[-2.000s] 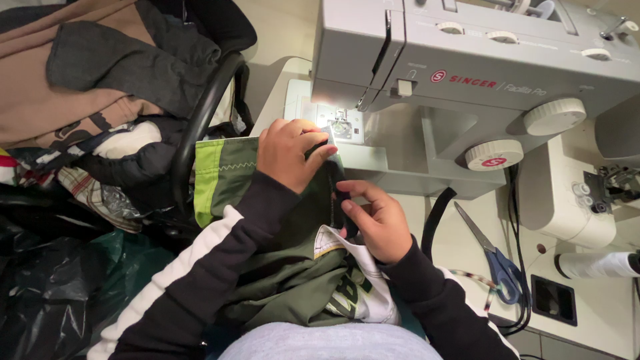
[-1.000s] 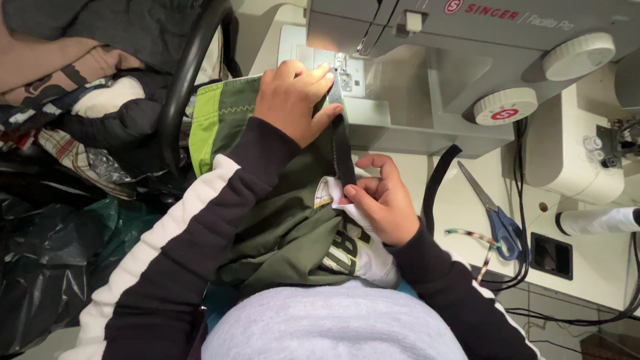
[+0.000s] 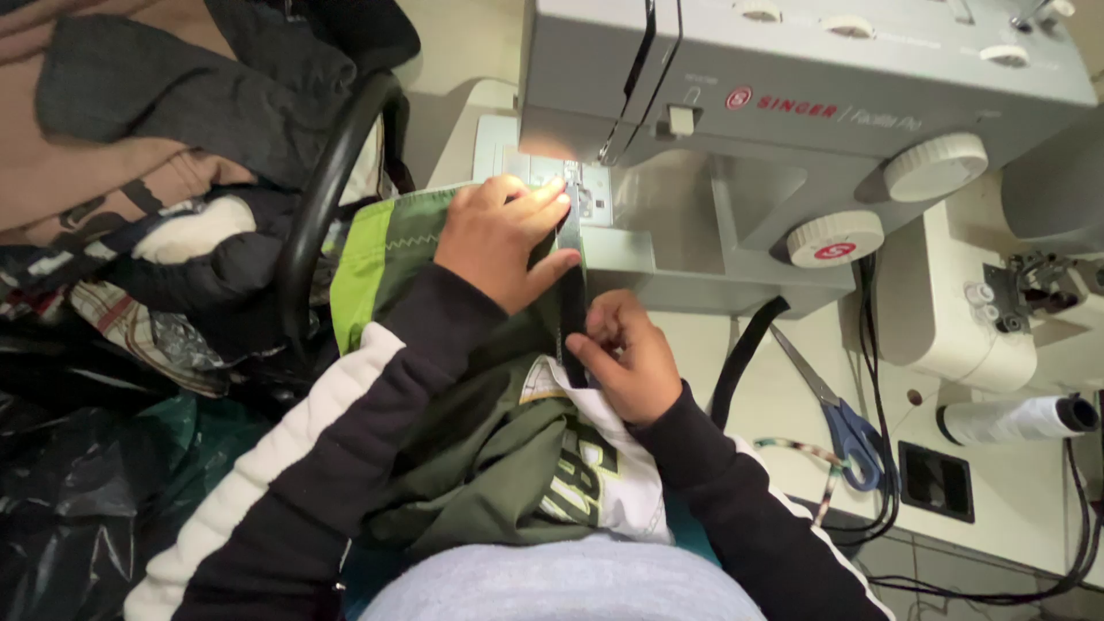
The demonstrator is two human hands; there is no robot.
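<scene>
A grey and white sewing machine (image 3: 655,207) stands at the upper right, its lamp lighting the presser foot (image 3: 572,172). Under the foot runs a black strip (image 3: 573,297), lying along the edge of a green garment (image 3: 483,448) with a lime band and a white printed panel. My left hand (image 3: 509,241) presses on garment and strip, fingertips close beside the presser foot. Lower down, my right hand (image 3: 628,358) pinches the strip and the cloth edge between thumb and fingers.
Blue-handled scissors (image 3: 841,423), another black strip (image 3: 749,354) and a thread cone (image 3: 1018,420) lie on the table at right, near a second machine (image 3: 957,302). Clothes (image 3: 172,112) heap at left behind a black curved armrest (image 3: 332,198); black plastic (image 3: 69,492) lies below.
My right hand has gone from holding the strip near my left hand to lower down along it. My left hand has stayed near the presser foot, its fingers flatter than two seconds ago.
</scene>
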